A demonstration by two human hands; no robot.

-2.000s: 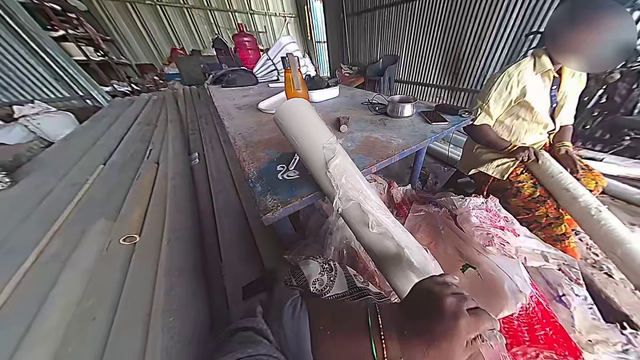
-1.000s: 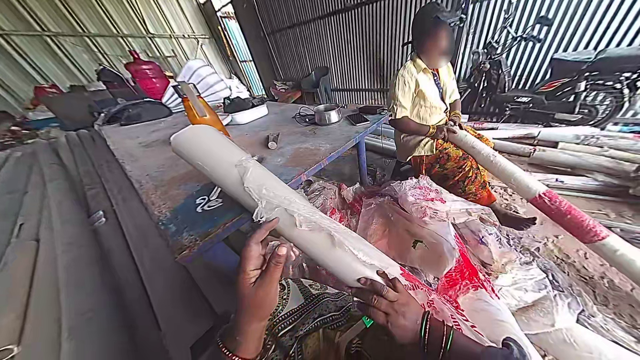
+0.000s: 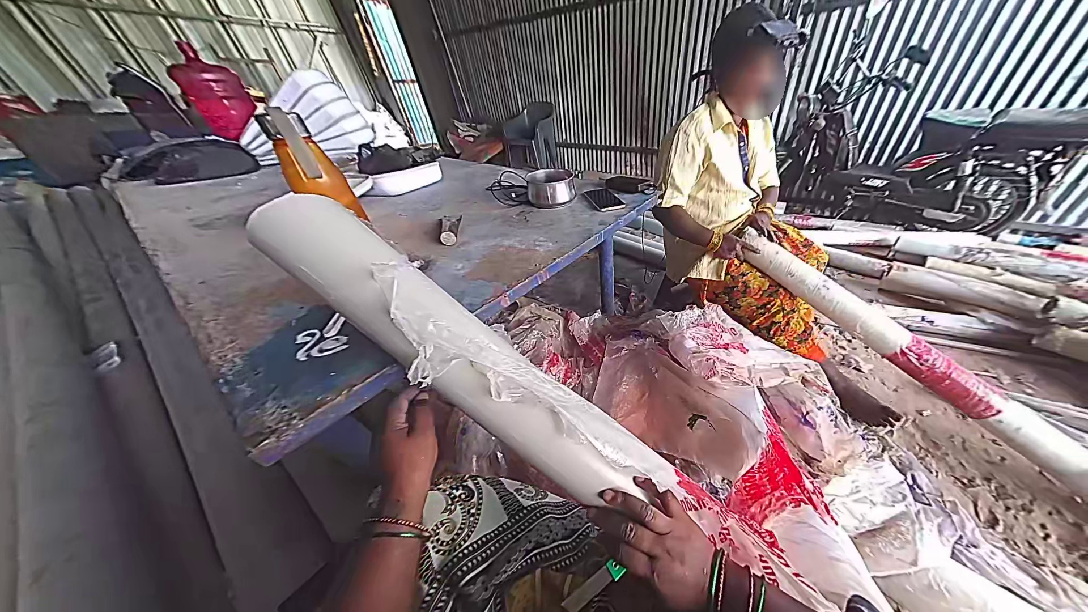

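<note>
A thick white roll, partly bared, slants from the blue metal table down across my lap. Torn clear plastic wrap clings along its upper side, and red-printed wrap covers its lower part. My left hand is at the underside of the roll beside the table corner, its fingertips near the loose wrap; whether it grips anything is unclear. Spread on the roll lower down is my right hand, with the fingers on its surface where the printed wrap begins. A green-tipped item lies by my right wrist.
An orange bottle, a steel pot and a phone stand or lie on the table. Crumpled plastic sheeting lies beyond the roll. A seated person holds another long wrapped roll at right. Behind is a motorcycle.
Two seconds ago only one of my hands showed, low on the roll; now both are at it. The view has swung to the right.
</note>
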